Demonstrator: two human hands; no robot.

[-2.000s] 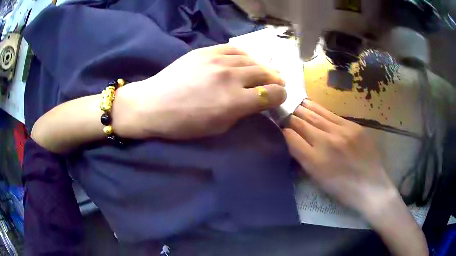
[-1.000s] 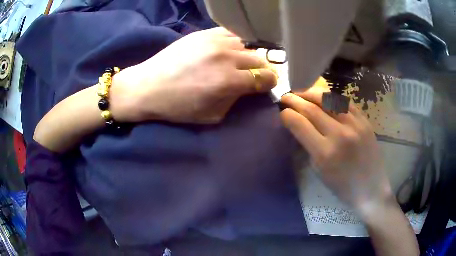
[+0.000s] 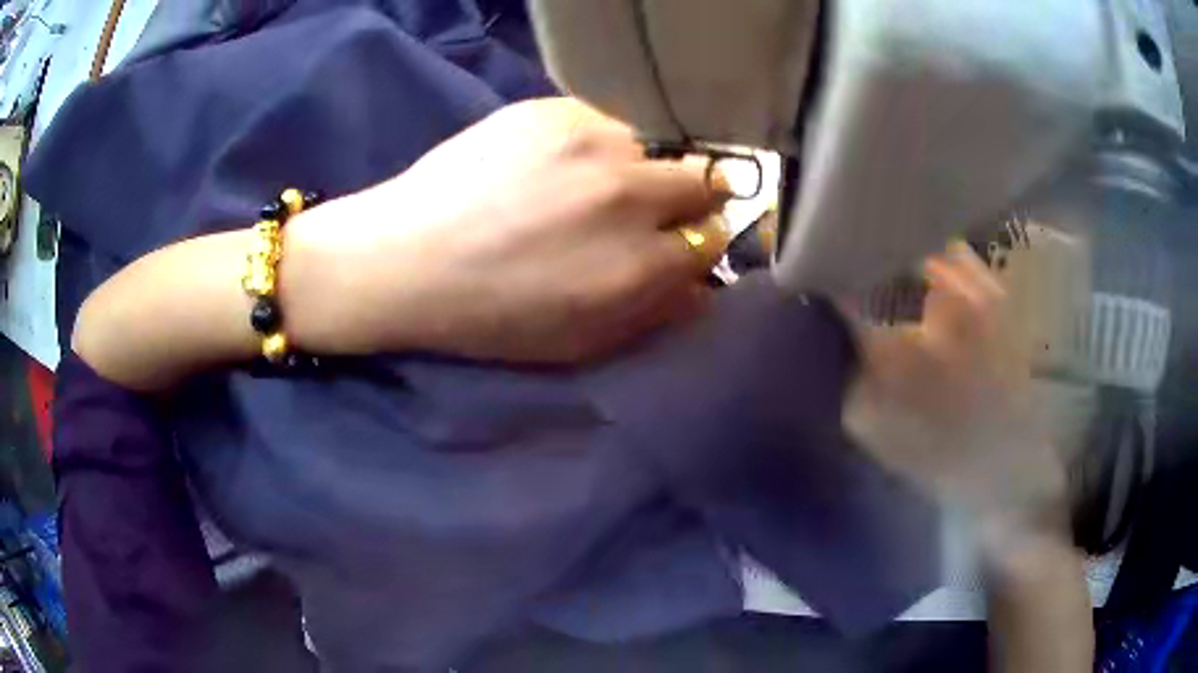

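A dark navy-purple garment (image 3: pixel 526 487) lies across the table and the lap, with one corner spread to the right. My left hand (image 3: pixel 526 237), with a ring and a beaded bracelet, lies on the cloth, its fingertips beside the lit needle area and partly hidden by the machine head. My right hand (image 3: pixel 966 394) is blurred, to the right of the cloth below the head, with fingers raised. I cannot tell whether it holds anything. The cream-white machine head (image 3: pixel 946 132) hides the needle. A small bright white patch (image 3: pixel 746 184) shows at its edge.
A ridged white knob (image 3: pixel 1127 309) is at the right. Dark looped handles (image 3: pixel 1117 487) lie behind my right wrist. Part of the white table edge with marks (image 3: pixel 775 592) shows at the bottom. A red thing (image 3: pixel 40 401) and blue items are at the far left.
My right hand has left the needle area and moved right. The garment's right corner has spread rightward over the table. The machine head covers more of the view. My left hand stays nearly in place.
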